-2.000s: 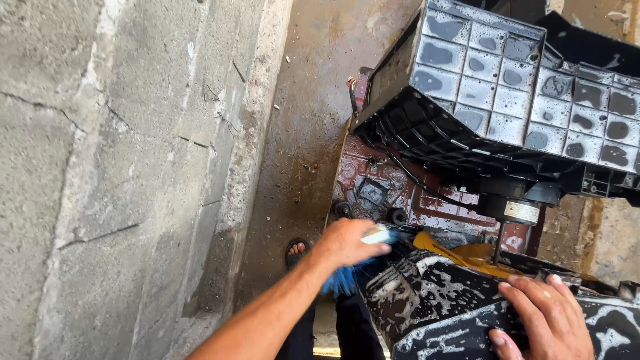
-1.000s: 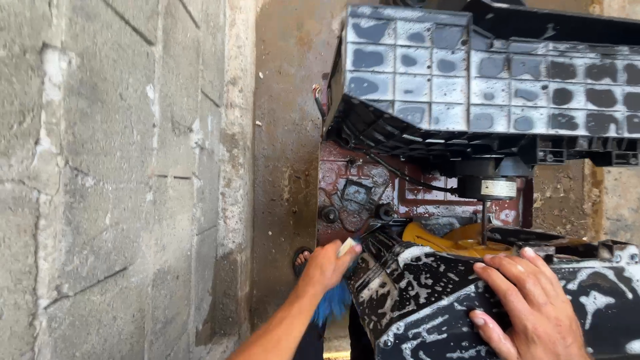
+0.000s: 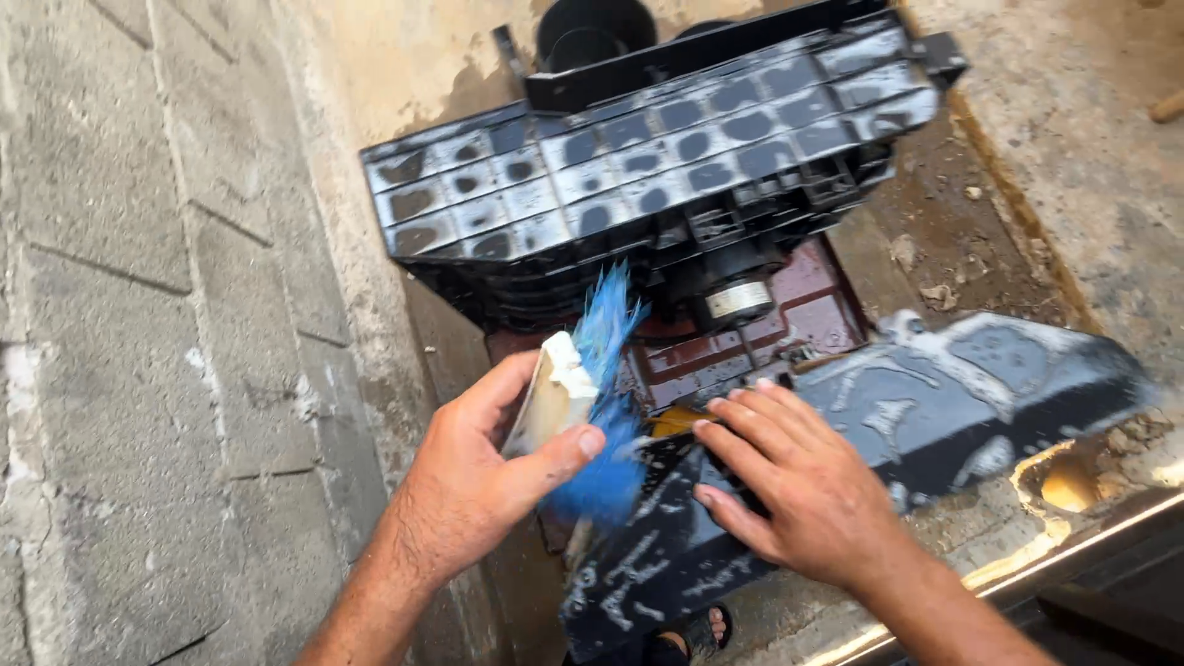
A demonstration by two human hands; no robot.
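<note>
My left hand [image 3: 504,444] grips the pale, worn block of a scrub brush [image 3: 555,398]. Its blue bristles [image 3: 606,462] face right and are blurred. Fingers spread, my right hand [image 3: 795,481] rests on a wet black plastic panel [image 3: 962,388] streaked with suds. Beyond both hands lies a large black ribbed plastic housing [image 3: 647,166], its grid cells holding foam and water. Under it shows a black cylindrical part with a pale label [image 3: 738,300]. A dark red tray or base [image 3: 795,296] lies beneath, and a yellow piece [image 3: 673,421] shows between my hands.
A concrete block wall [image 3: 139,324] runs along the left side. Black round containers [image 3: 592,37] stand behind the housing. Wet dirt and small stones [image 3: 939,296] lie at the right. A ledge edge [image 3: 1064,546] crosses the lower right, and a sandaled foot [image 3: 717,626] shows at the bottom.
My left hand has lifted the brush, and the bristles now point right instead of down. My right hand stays on the black panel. The view has turned and shifted.
</note>
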